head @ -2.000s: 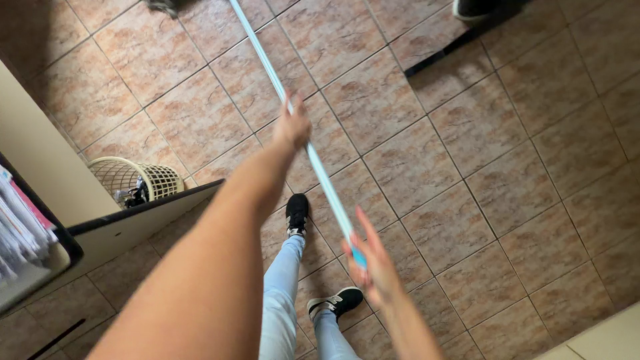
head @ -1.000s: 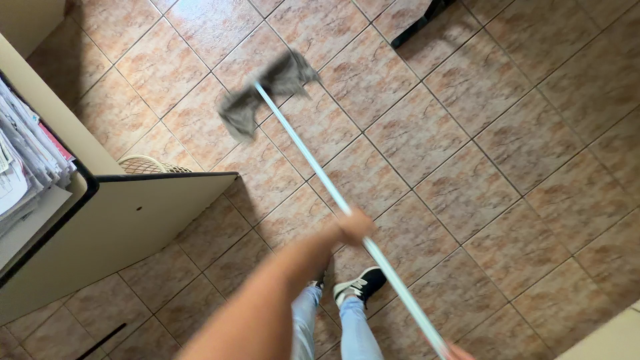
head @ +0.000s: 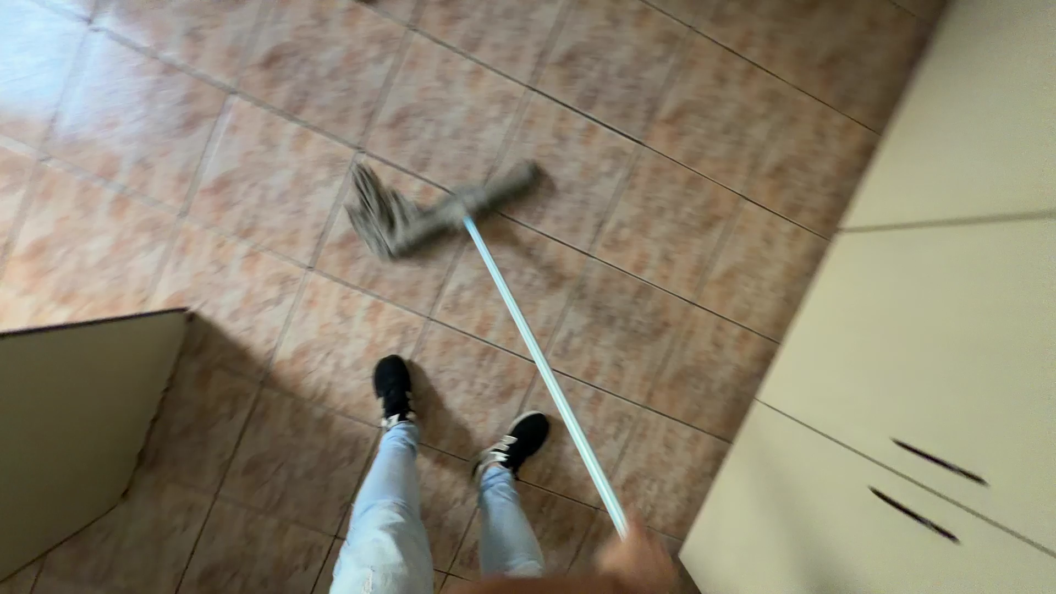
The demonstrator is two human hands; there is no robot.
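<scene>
A mop with a grey cloth head [head: 445,216] lies against the tiled floor, its loose end bunched to the left. From the head, a pale blue mop handle [head: 544,371] slants down to the lower right. My left hand [head: 635,561], blurred at the bottom edge, is closed around this handle, the forearm reaching in from the left. The handle's upper end is hidden or beyond the frame. My right hand is out of view.
Black sneakers [head: 518,444] on my feet stand below the mop head. Cream cabinets [head: 924,330] with dark handles run along the right side. A cream furniture panel [head: 74,429] with a dark edge stands at the left. Brown patterned tiles [head: 313,181] cover the floor.
The view has swung right, bringing the cream cabinets in. My left hand, still on the handle, now shows at the bottom edge; my right hand, seen earlier, has left the view.
</scene>
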